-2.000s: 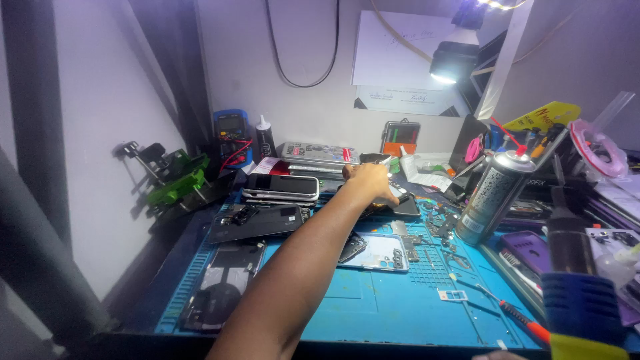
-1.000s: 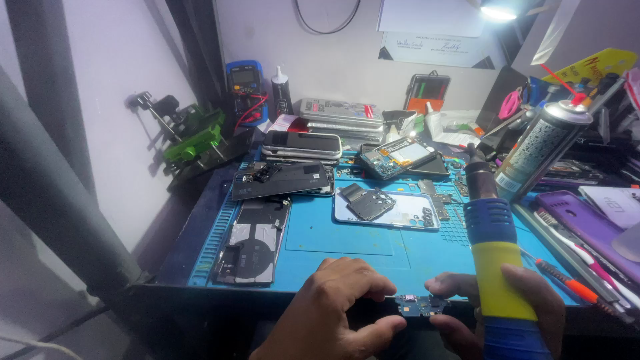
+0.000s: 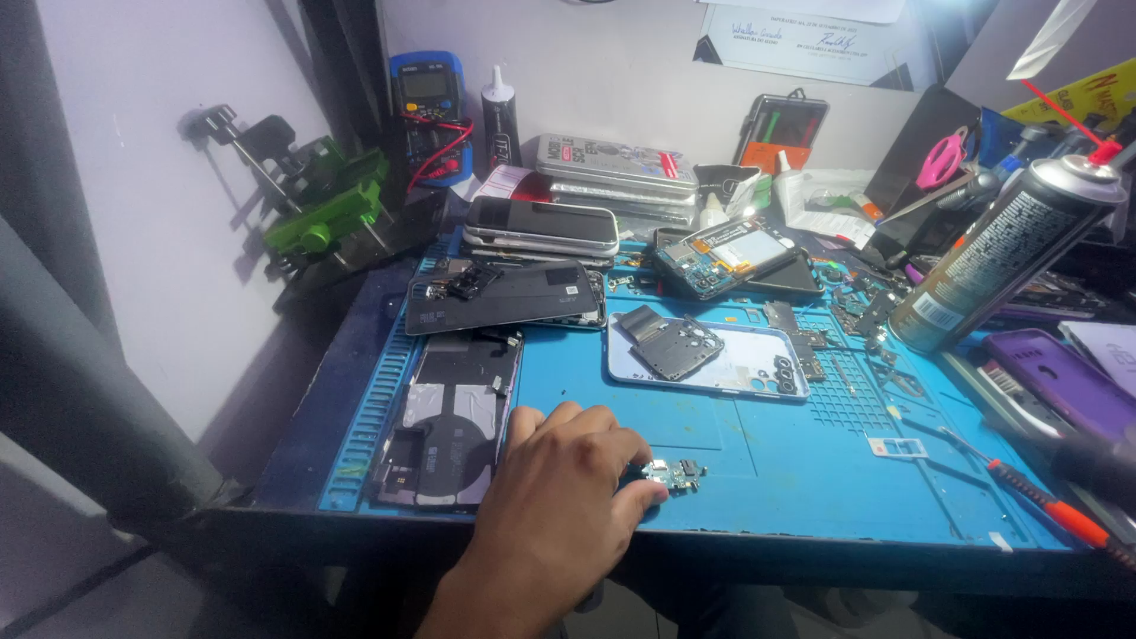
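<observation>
My left hand holds the left end of a small phone circuit board between thumb and index finger, low over the front of the blue silicone work mat. Just left of the hand lies an opened phone housing. Behind the board, a light-blue phone back cover carries a black plastic inner cover. My right hand is out of view; a blurred dark shape shows at the right edge.
At the back are stacked phones, an opened phone and a multimeter. A green clamp holder stands left. Right are a spray can, a purple case and a red-black screwdriver. Loose boards lie mid-right.
Two seconds ago one hand reached among the phones at the back. One second ago both hands were at the board by the front edge; now only my left hand holds it, over the mat.
</observation>
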